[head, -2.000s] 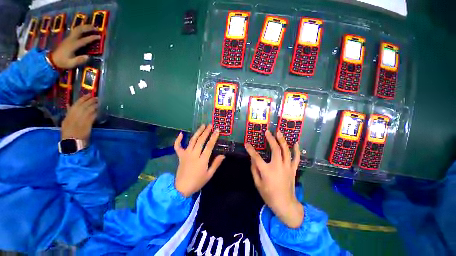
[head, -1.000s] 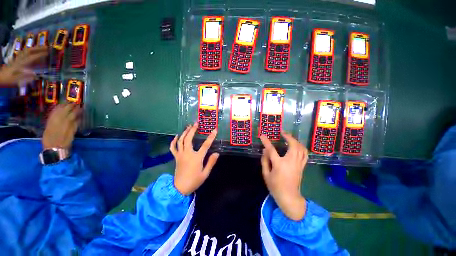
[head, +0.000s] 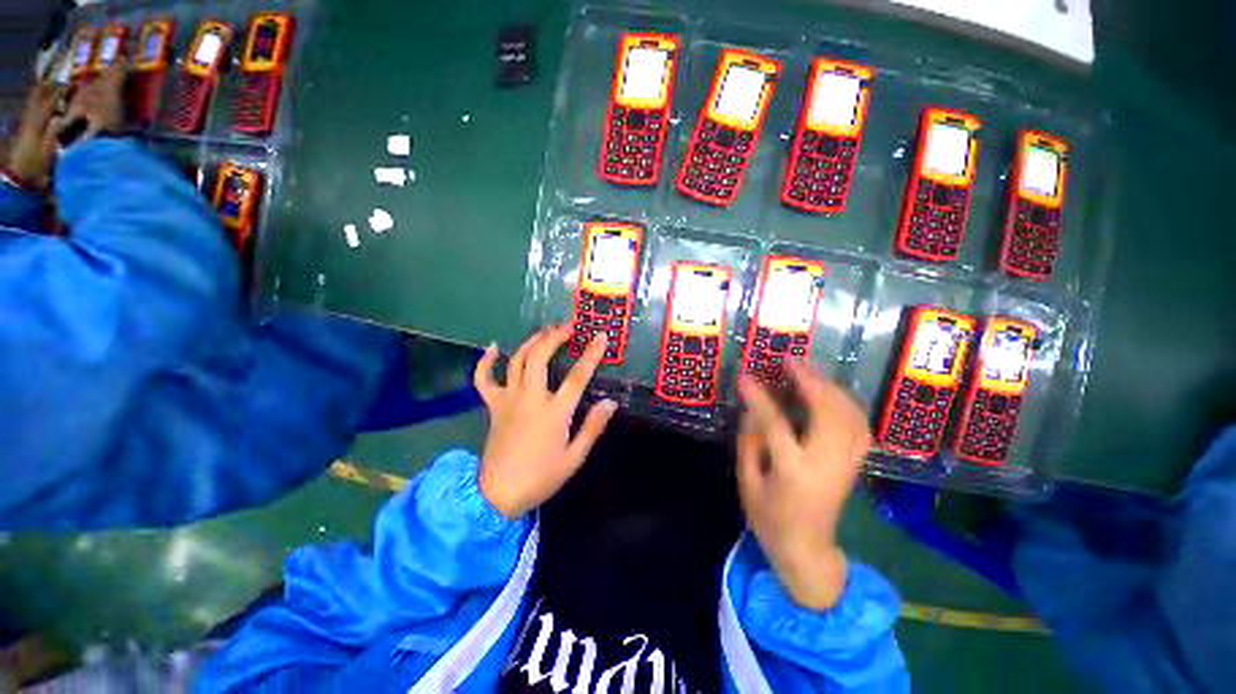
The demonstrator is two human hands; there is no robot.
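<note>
A clear blister tray (head: pixel 847 244) lies in front of me with two rows of face-up orange-red keypad phones, all with lit screens. My left hand (head: pixel 540 427) has its fingers spread over the front edge of the tray, with fingertips at the lower keys of the front-left phone (head: pixel 607 288). My right hand (head: pixel 802 468) is slightly blurred, with fingertips at the lower keys of the third front-row phone (head: pixel 784 315). The second front-row phone (head: pixel 697 332) lies between my hands. Neither hand grips a phone.
A small black block (head: pixel 515 57) and several white scraps (head: pixel 390 175) lie on the green mat left of the tray. At far left, another worker's hands and blue sleeve (head: pixel 142 258) reach over a second phone tray (head: pixel 278 149). A blue sleeve shows at the right edge.
The view has shifted from a second ago. My right fingers have bent over the third front phone's keys. The neighbour's arms have moved up and away over their tray.
</note>
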